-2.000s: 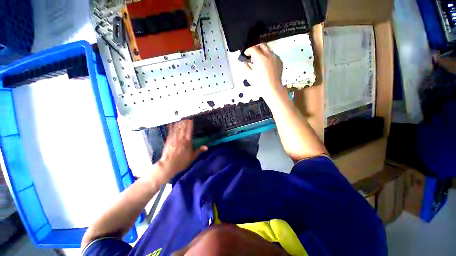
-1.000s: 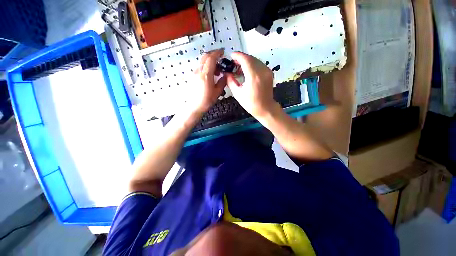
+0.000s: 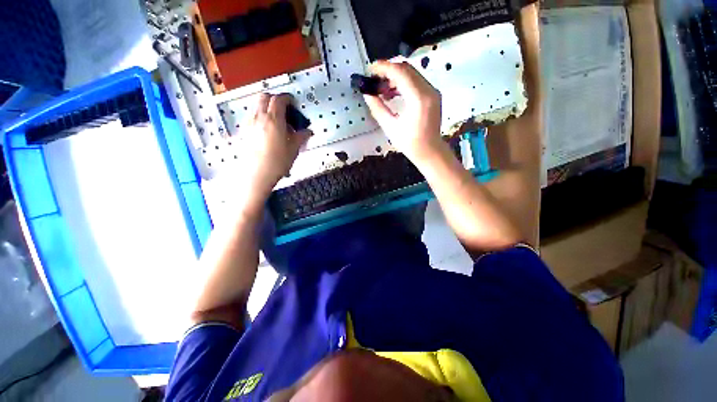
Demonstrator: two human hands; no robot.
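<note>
My left hand holds a small black part between thumb and fingers, over the perforated metal plate. My right hand holds another small black part at its fingertips, further right over the plate. The two hands are apart. The orange-red fixture lies above my left hand, with a row of black parts across it.
A blue tray with a white bottom stands at left, with black parts along its far edge. A keyboard lies nearest my body. A black printed pad, a white spotted board and an open carton are at right.
My right hand left the black pad and met my left hand over the plate. Now the hands have separated, each with a black part. My left hand came up from the keyboard.
</note>
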